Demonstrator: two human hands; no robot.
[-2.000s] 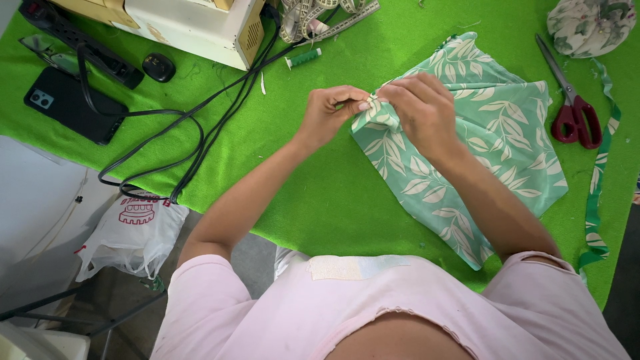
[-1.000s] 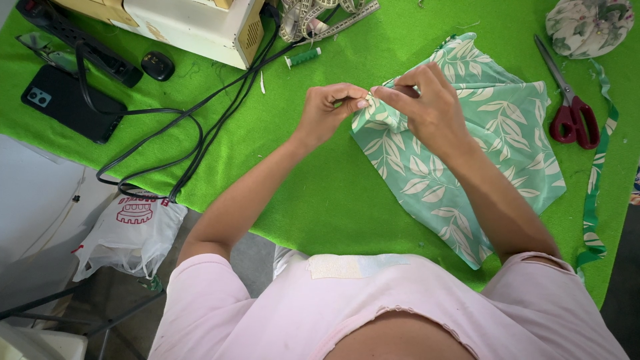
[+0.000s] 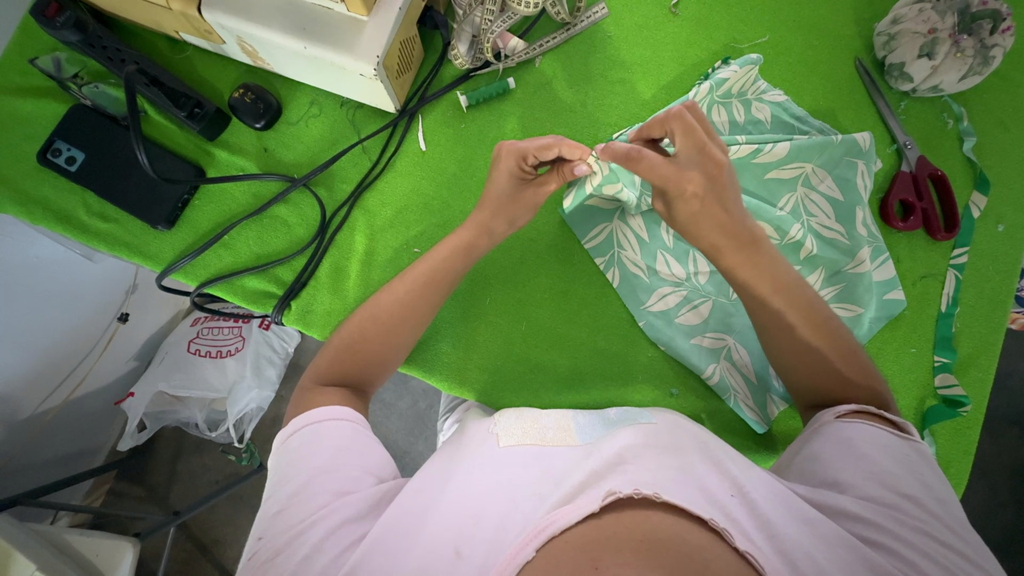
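A piece of mint-green fabric with cream leaf print [image 3: 688,288] lies on the green cloth covering the table. At its upper left corner, my left hand [image 3: 532,180] pinches the edge between thumb and forefinger. My right hand [image 3: 688,172] pinches the same edge just beside it, the fingertips of both hands nearly touching. The fabric is bunched below the fingertips; whether a pin or needle is between them is too small to tell. Red-handled scissors [image 3: 916,172] lie right of the fabric, blades partly apart. A narrow strip of green leaf-print fabric [image 3: 956,280] runs beside them.
A pincushion [image 3: 944,44] sits at the upper right. Along the back are a tape measure [image 3: 480,32], a green thread spool [image 3: 488,94] and a cream sewing machine [image 3: 320,48]. Black cables [image 3: 320,232], a power strip [image 3: 136,72], a phone [image 3: 120,166] and glasses [image 3: 80,84] lie left. A plastic bag [image 3: 216,368] hangs below.
My right hand's fingers have shifted slightly at the fabric edge. My left hand keeps its pinch in nearly the same place.
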